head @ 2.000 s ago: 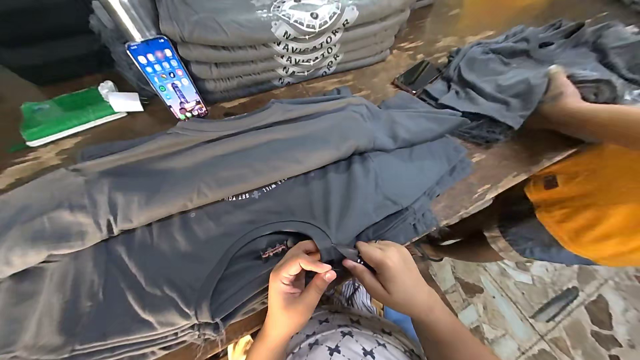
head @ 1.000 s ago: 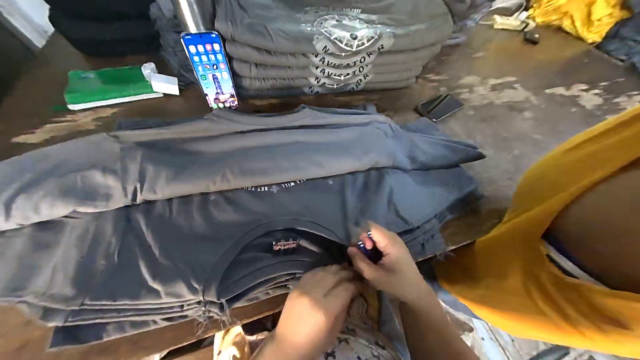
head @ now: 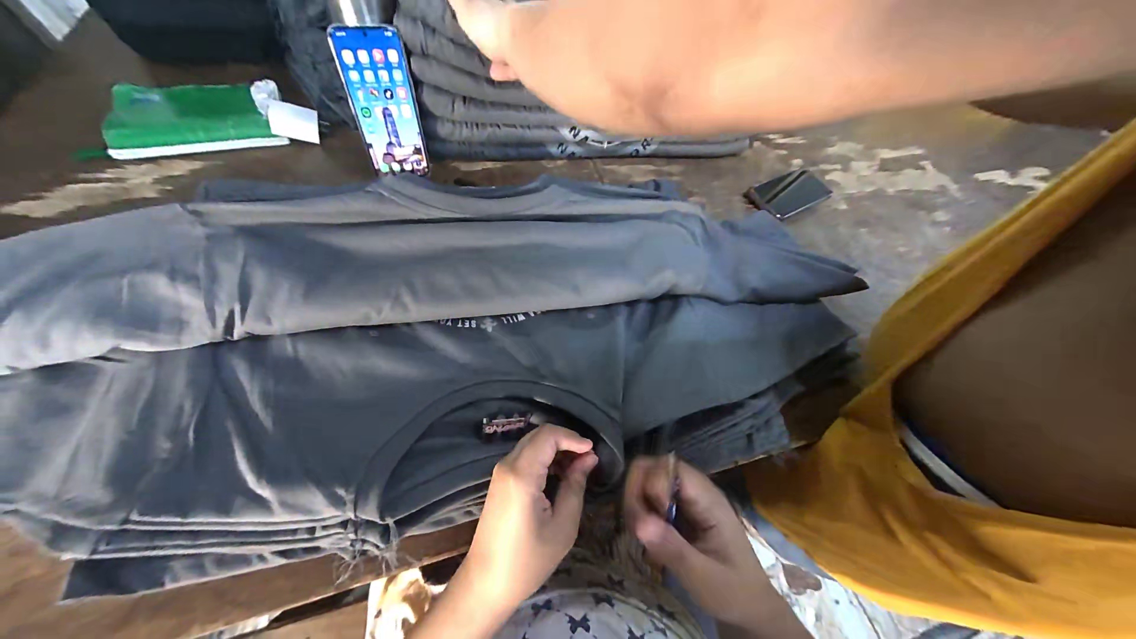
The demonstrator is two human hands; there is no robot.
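A stack of dark grey T-shirts [head: 293, 399] lies on the wooden table, the top one folded back in a lighter band across its upper part. At the round neckline [head: 390, 453], beside the small printed neck label [head: 506, 426], my left hand [head: 541, 488] has thumb and forefinger pinched near the collar edge; whether fabric is between them is hard to tell. Just right of the collar, my right hand [head: 679, 524] is closed around a small, slim dark tool [head: 672, 501], partly hidden by the fingers and blurred.
Behind the shirts, a lit smartphone [head: 382, 102] leans near folded grey shirts [head: 479, 111]. A green packet [head: 191, 115] lies at the left, a dark phone-like object [head: 790, 193] at the right. A co-worker's bare arm [head: 754, 62] crosses the top; their mustard garment [head: 958, 550] fills the right side.
The co-worker has come in close on the right, and an arm now reaches across the stack behind. My right hand has moved off the collar, and my left hand has risen into the neckline.
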